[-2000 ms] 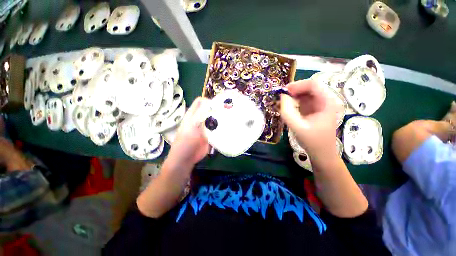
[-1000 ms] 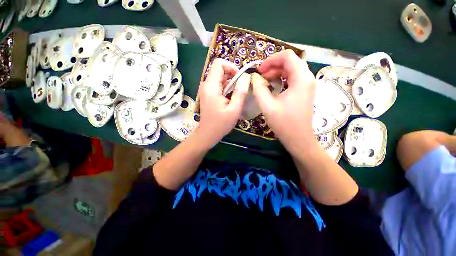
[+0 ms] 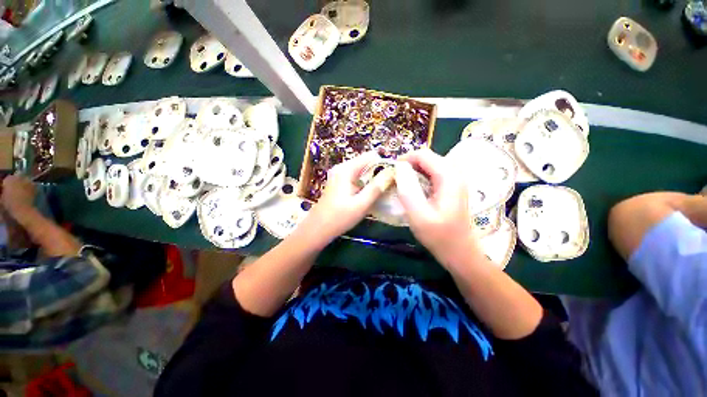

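An off-white plastic housing (image 3: 391,208) is held between both hands over the front edge of the parts box. My left hand (image 3: 346,194) grips its left side, fingers and thumb on the rim. My right hand (image 3: 436,198) grips its right side, thumb towards the middle. The fingers hide most of the housing, and I cannot tell whether a ring is between them. The open cardboard parts box (image 3: 306,167) behind the hands is filled with shiny copper, silver and dark rings (image 3: 360,124).
Overlapping housings lie left (image 3: 225,155) and right (image 3: 552,221) of the box. A slanting metal post (image 3: 256,54) rises behind it. A dark thin tool (image 3: 380,244) lies at the bench edge. A co-worker's arm (image 3: 659,225) is at the right, another at the left.
Two seconds ago my right hand was apart from the housing, over the rings; now both hands hold the housing. Since one second ago the hands sit nearer the box's front edge. The camera view has shifted.
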